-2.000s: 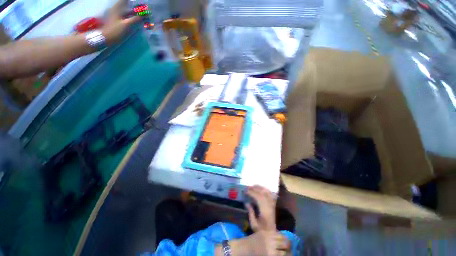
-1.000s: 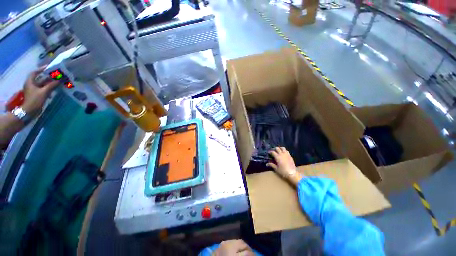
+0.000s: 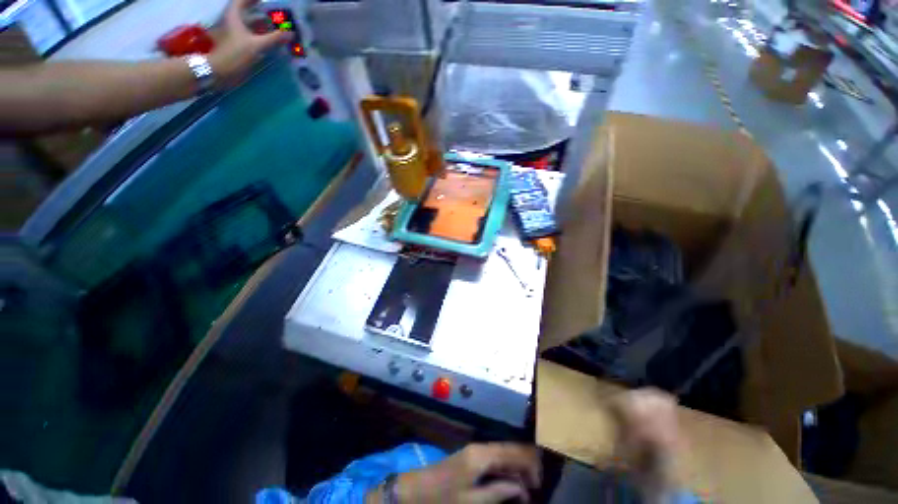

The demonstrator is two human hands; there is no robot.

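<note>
The orange fixture plate, with the teal cover around it, sits toward the back of the white machine base, beside the gold-yellow dispensing head. A dark rectangular area shows in front of it. My left hand is at the bottom edge, below the machine front, with fingers curled; whether it holds anything is unclear. My right hand is strongly blurred over the carton's near flap; its fingers and any held thing cannot be made out.
An open carton with black frames stands at right, another carton behind it. Black frames lie on the green belt at left. Another person's hand is at the control panel. A red button is on the base front.
The teal cover and orange plate have moved back on the base toward the dispensing head, uncovering the dark area. My right hand has left the carton's black frames and is over the near flap.
</note>
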